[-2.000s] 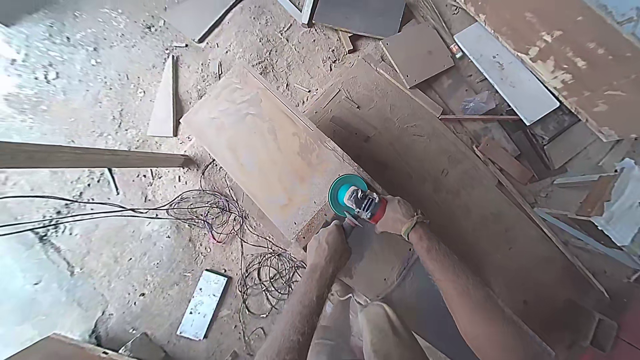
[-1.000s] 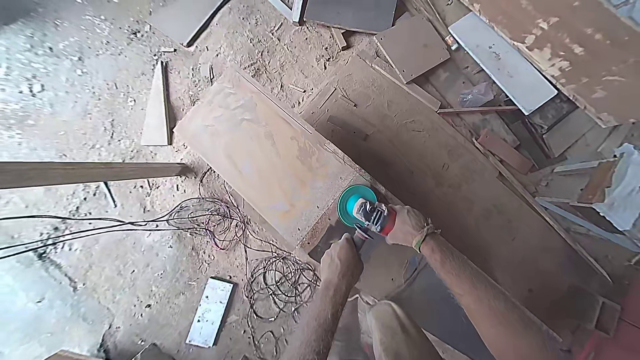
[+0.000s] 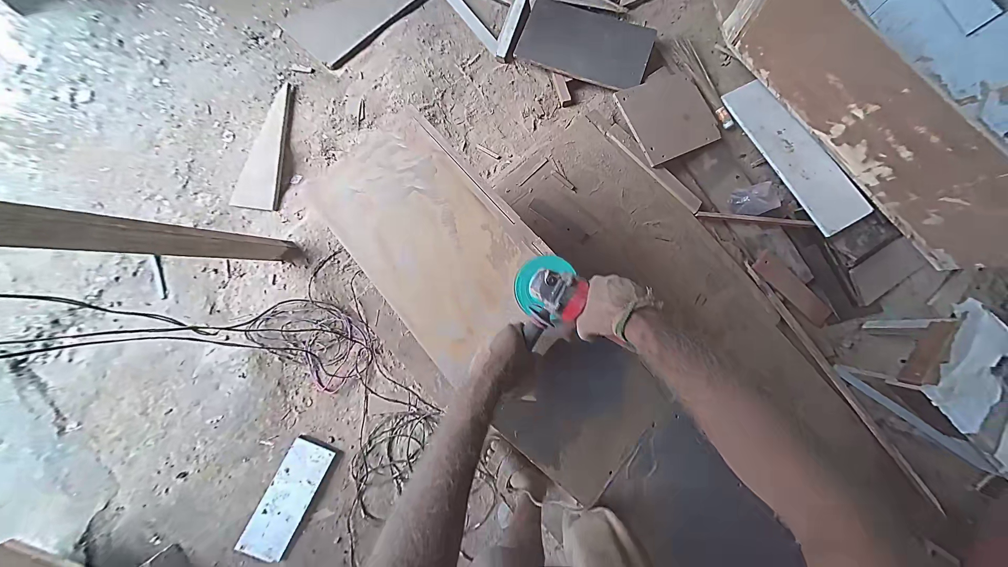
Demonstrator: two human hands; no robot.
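Note:
An angle grinder (image 3: 561,295) with a red body and a teal disc (image 3: 543,285) is held over the right edge of a pale, dusty wooden board (image 3: 425,244). My right hand (image 3: 613,307), with a band at the wrist, is closed around the red body. My left hand (image 3: 510,350) grips the dark side handle. Whether the disc touches the board is unclear. Below the hands lies a dark panel (image 3: 587,402), and a long brown panel (image 3: 693,299) extends on the right.
Tangled cables (image 3: 331,339) lie left of the board, near a wooden post (image 3: 142,232). A white strip (image 3: 287,496) rests at lower left. Offcuts, a white board (image 3: 795,157) and a large brown panel (image 3: 874,134) with worn patches occupy the upper right.
Both hands and the grinder have moved away from the board's near end, up along its right edge. More of the dark panel below them now shows.

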